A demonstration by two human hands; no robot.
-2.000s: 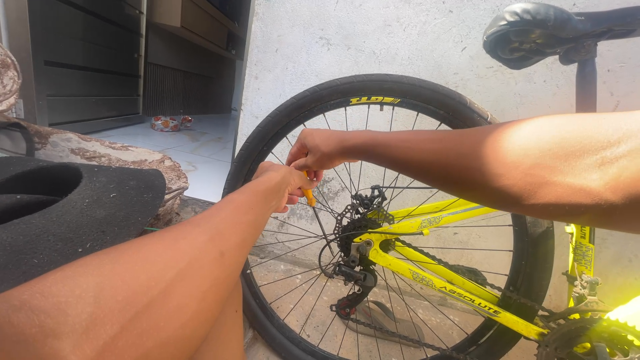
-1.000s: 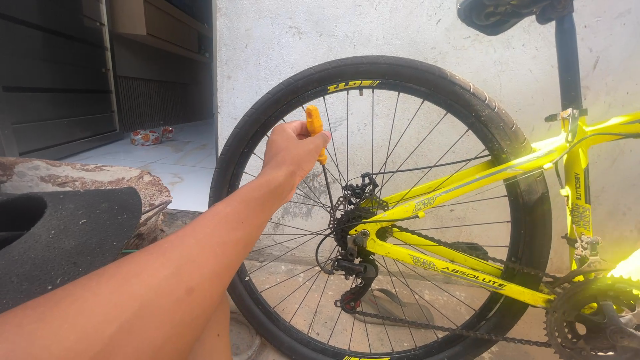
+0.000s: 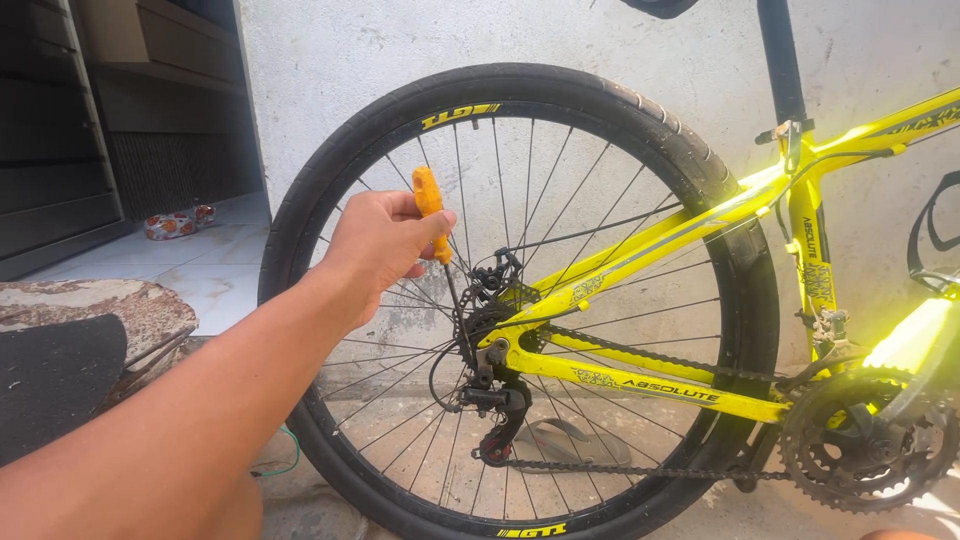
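My left hand (image 3: pixel 390 240) holds the yellow-orange handle of a screwdriver (image 3: pixel 428 196) between thumb and fingers. The tool points down, its thin shaft reaching the rear hub area beside the cassette (image 3: pixel 487 319); the exact contact of its tip cannot be told. Around it stands the spoked rear wheel (image 3: pixel 304 217) of a yellow bicycle frame (image 3: pixel 645 380). Below the hub hang the rear derailleur (image 3: pixel 499 412) and the chain (image 3: pixel 637 471). Behind the spokes sits the disc brake caliper (image 3: pixel 491 277). My right hand is out of view.
A pale wall (image 3: pixel 360 45) rises behind the wheel. At the left lie a rough stone-like slab (image 3: pixel 90 296) and a dark mat (image 3: pixel 60 382). A sandal (image 3: pixel 574 446) rests behind the lower spokes. The crankset (image 3: pixel 862 442) is at the lower right, and a tiled doorway floor (image 3: pixel 217 244) lies beyond.
My right hand, earlier together with the left at the screwdriver, has gone out of view. My left hand keeps the screwdriver at the hub. The view has moved closer to the wheel.
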